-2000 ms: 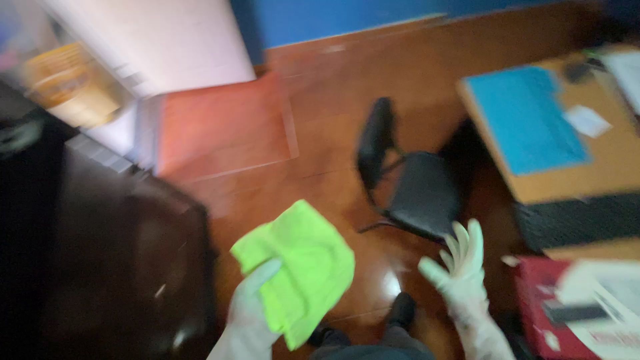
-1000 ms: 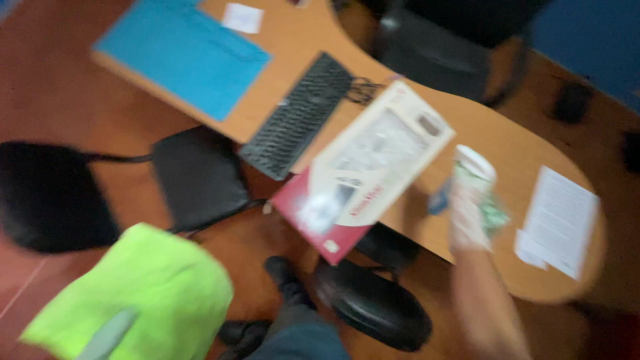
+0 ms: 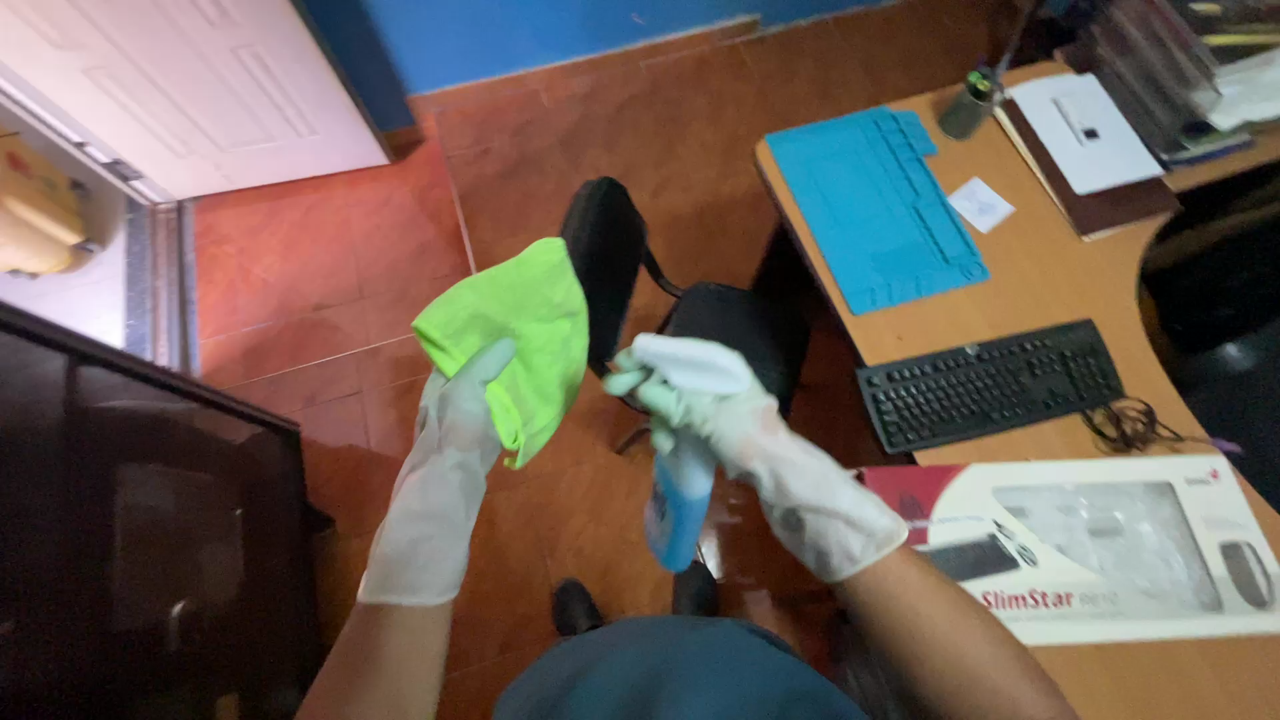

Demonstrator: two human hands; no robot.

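My left hand (image 3: 455,415), in a whitish rubber glove, grips a lime-green cleaning cloth (image 3: 530,330) that hangs over its fingers. To its right, my right hand (image 3: 715,410), gloved alike, is closed around the neck of a spray bottle (image 3: 680,510) with a white head and blue liquid. The bottle hangs upright over the floor, its head pointing toward the cloth without touching it. Behind both hands stands a black chair (image 3: 735,320), its seat partly hidden by my right hand.
On the wooden desk (image 3: 1010,300) at right lie a blue work mat (image 3: 870,205), a black keyboard (image 3: 990,385), a keyboard box (image 3: 1100,550), papers (image 3: 1085,135) and a pen holder (image 3: 968,105). A dark cabinet (image 3: 150,500) stands left, near an open white door (image 3: 220,90).
My right hand, empty two seconds ago and at the desk one second ago, now holds the spray bottle away from the desk. The cloth remains in my left hand. The view has swung left.
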